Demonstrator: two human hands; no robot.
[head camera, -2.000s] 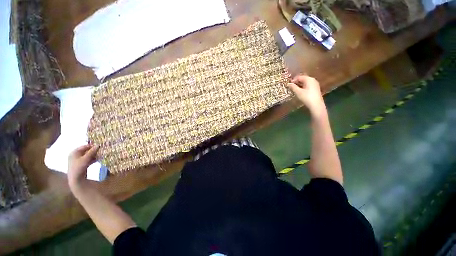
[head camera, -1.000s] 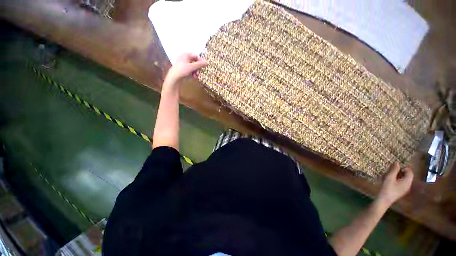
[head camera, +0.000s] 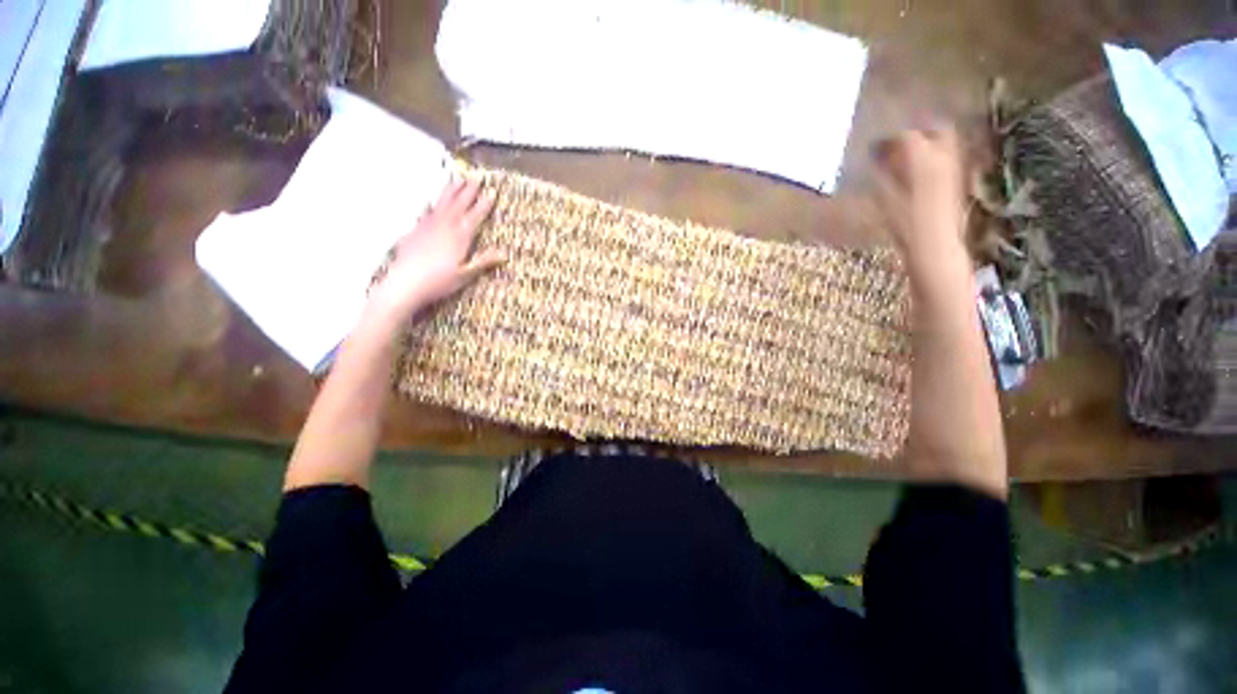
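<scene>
A stack of tan-brown tweed-like fabric (head camera: 665, 325) lies flat along the table's near edge. My left hand (head camera: 441, 258) rests flat on its left end with the fingers spread. A white paper piece (head camera: 319, 224) lies at the stack's left end, beside my left wrist. A long white paper pattern (head camera: 651, 88) lies behind the stack. My right hand (head camera: 923, 170) is beyond the stack's far right corner, blurred; whether it holds anything cannot be told. My right forearm covers the stack's right end.
A metal tool (head camera: 1005, 325) lies right of my forearm, beside loose fabric strips (head camera: 1017, 224). Darker cut bundles topped with white or pale blue paper stand at the right (head camera: 1119, 203) and far left (head camera: 102, 149). The brown table (head camera: 163, 353) ends just before my body.
My left hand has moved from the stack's edge onto its top, fingers spread. My right hand has left the near right corner and moved away from me, past the stack. The view has turned.
</scene>
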